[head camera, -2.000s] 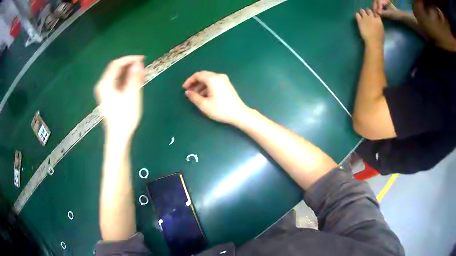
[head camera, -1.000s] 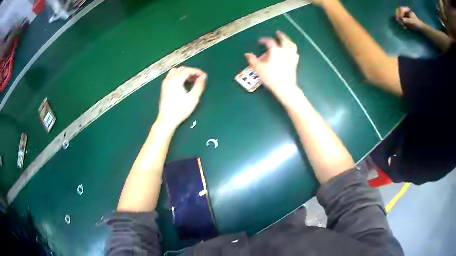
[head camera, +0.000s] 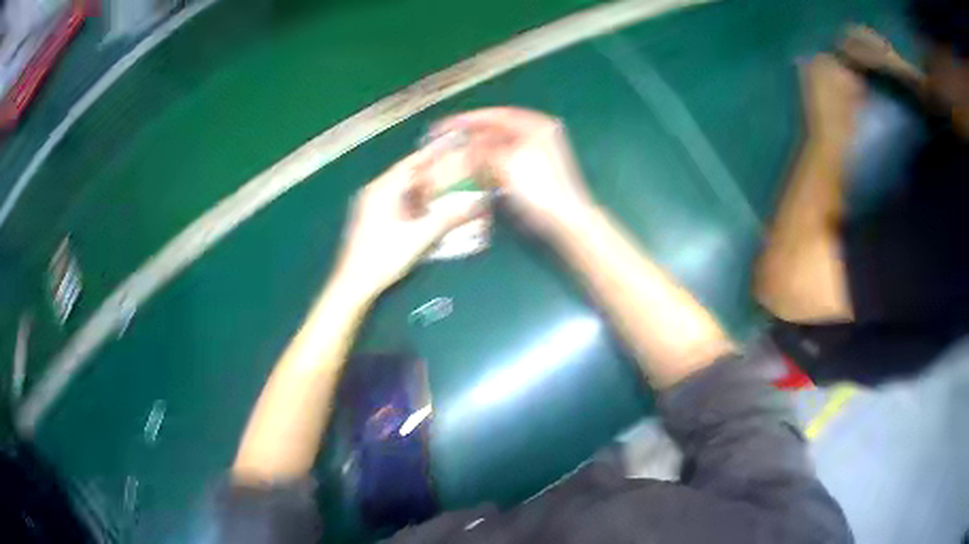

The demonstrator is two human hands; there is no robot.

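Observation:
My left hand (head camera: 398,218) and my right hand (head camera: 526,159) are together above the green table, blurred by motion. Both hold one handset housing (head camera: 464,236) between them. Its white end shows below my fingers, with a bit of green above it. The fingers cover the rest of the housing. A blurred small white curved piece (head camera: 431,310) lies on the table just below the hands.
A large dark smartphone (head camera: 391,441) lies near me, beside my left forearm. Blurred housings (head camera: 65,279) lie at the far left beyond the pale strip (head camera: 266,191). Small white rings (head camera: 155,421) lie lower left. Another person's arm (head camera: 808,213) rests at the right; a red basket (head camera: 40,64) is upper left.
The housing that was under my right hand on the right has moved left and now sits between both hands. My hands have come together. The other person's arm has drawn back from the strip.

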